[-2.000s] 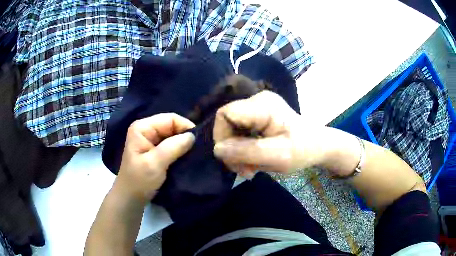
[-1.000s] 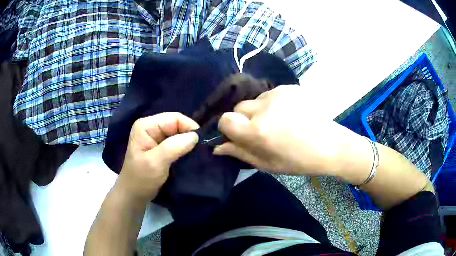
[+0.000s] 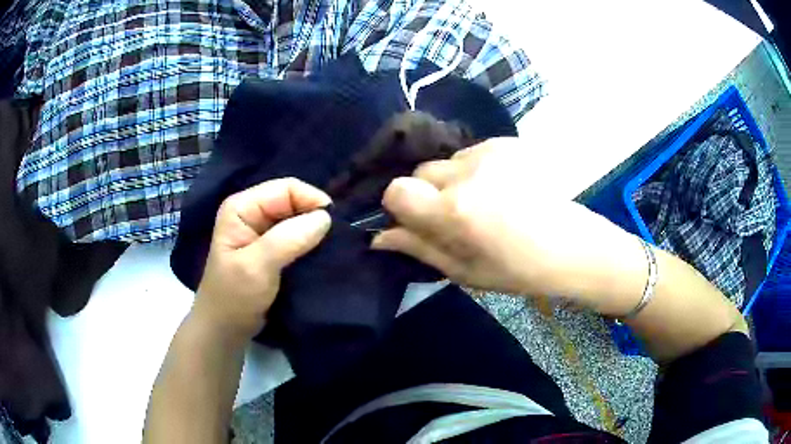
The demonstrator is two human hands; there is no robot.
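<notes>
The navy part [image 3: 269,130] of the garment lies in front of me, with brown lining [image 3: 399,143] bunched on it and a white drawcord [image 3: 416,85] looped above. My left hand [image 3: 264,247] pinches the navy fabric edge between thumb and index finger. My right hand [image 3: 468,221] is curled around thread snips; only their thin metal blades [image 3: 366,222] show, pointing at the left fingertips. The rest of the snips is hidden in the fist. The plaid garment [image 3: 139,113] spreads behind the navy part.
A white table [image 3: 607,78] lies under the work. Dark brown fabric [image 3: 30,286] hangs at the left. A blue crate [image 3: 633,195] with plaid garments stands on the speckled floor at right. My dark-clothed lap is below.
My right hand has turned from a raised fist to palm down, and the metal blades have come into view. Both hands and the navy fabric have moved slightly up.
</notes>
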